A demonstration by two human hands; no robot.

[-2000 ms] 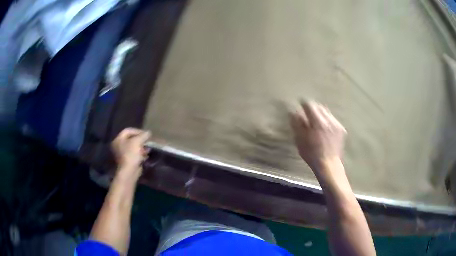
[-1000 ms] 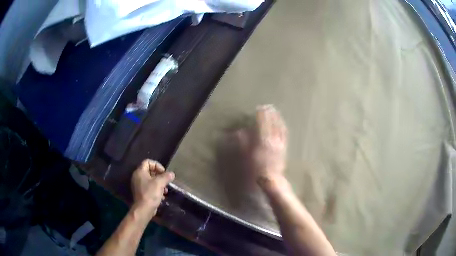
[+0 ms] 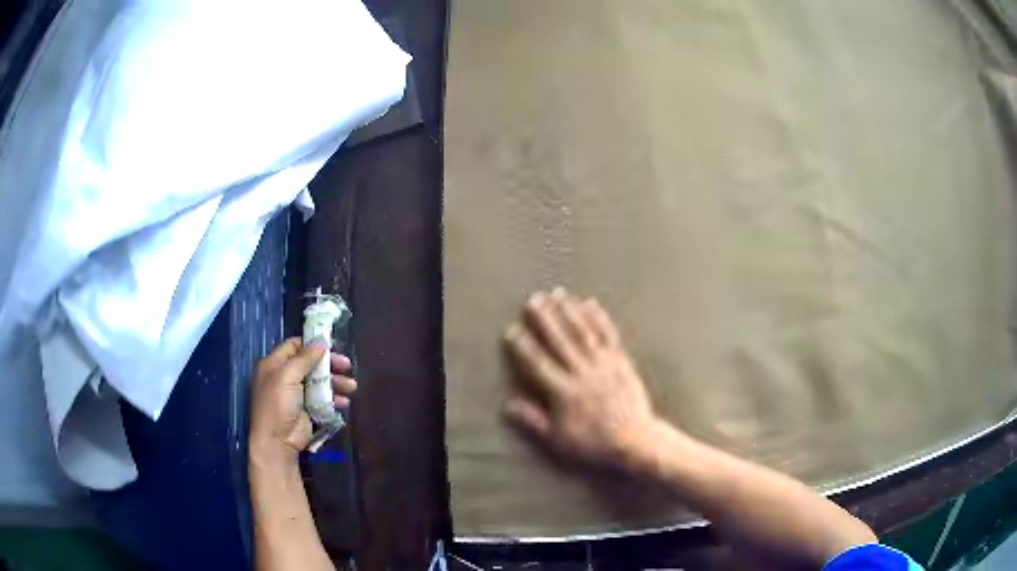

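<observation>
Khaki cloth (image 3: 736, 223) lies over the table, with its straight cut end running up the middle of the view and a thin whitish line along its near edge. My right hand (image 3: 586, 385) lies palm down on the cloth near that end, fingers spread, slightly blurred and holding nothing. My left hand (image 3: 299, 396) is closed around a white wrapped item (image 3: 319, 363) left of the cloth, over a dark bar. How far the item is raised, if at all, I cannot tell. Small ripples show in the cloth beyond my right hand.
The brown table (image 3: 396, 279) shows beside the cloth's end. A crumpled white sheet (image 3: 212, 134) covers the upper left, partly over a stack of dark blue cloth (image 3: 190, 468). Green floor (image 3: 981, 519) shows at the lower right.
My left hand has let go of the cloth's corner and taken hold of the white wrapped item. My right hand still lies on the cloth. The view has turned, with more white sheet showing.
</observation>
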